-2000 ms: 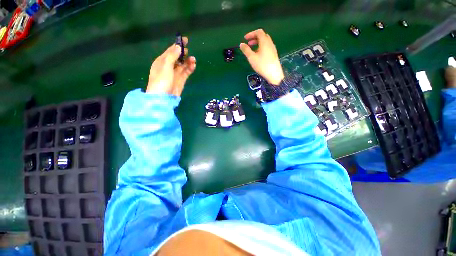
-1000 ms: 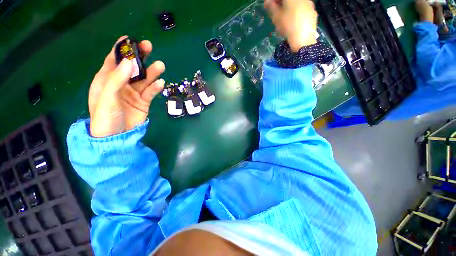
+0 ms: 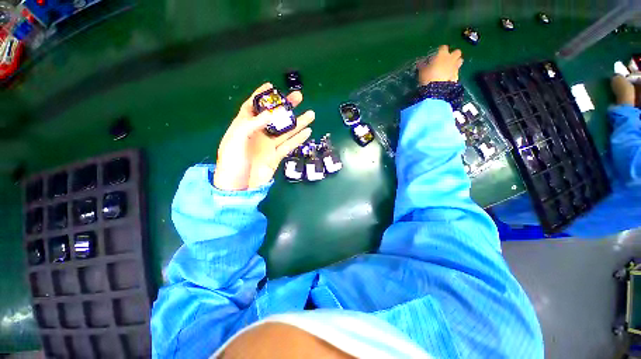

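My left hand (image 3: pixel 254 140) holds a black watch housing (image 3: pixel 274 109) between thumb and fingers, its open side with gold-orange and white innards facing me. My right hand (image 3: pixel 441 66) is over the far end of the clear blister tray (image 3: pixel 507 156); its fingers are small and partly hidden, so I cannot tell whether they grip anything. White L-marked parts lie in the tray's near right portion. A group of three loose L-marked parts (image 3: pixel 314 167) lies on the green mat, right of and nearer than my left hand.
A dark grey foam tray (image 3: pixel 125 294) with glossy watches is at left. A black plastic tray (image 3: pixel 541 147) is beyond the blister tray. Spare units (image 3: pixel 350 113) lie between my hands, another (image 3: pixel 294 80) behind my left hand, several at the back. Another person's hand (image 3: pixel 623 90) is at far right.
My left hand has turned the housing so its open side shows. My right hand has moved right, from beside a small dark unit to the blister tray. The view has also swung.
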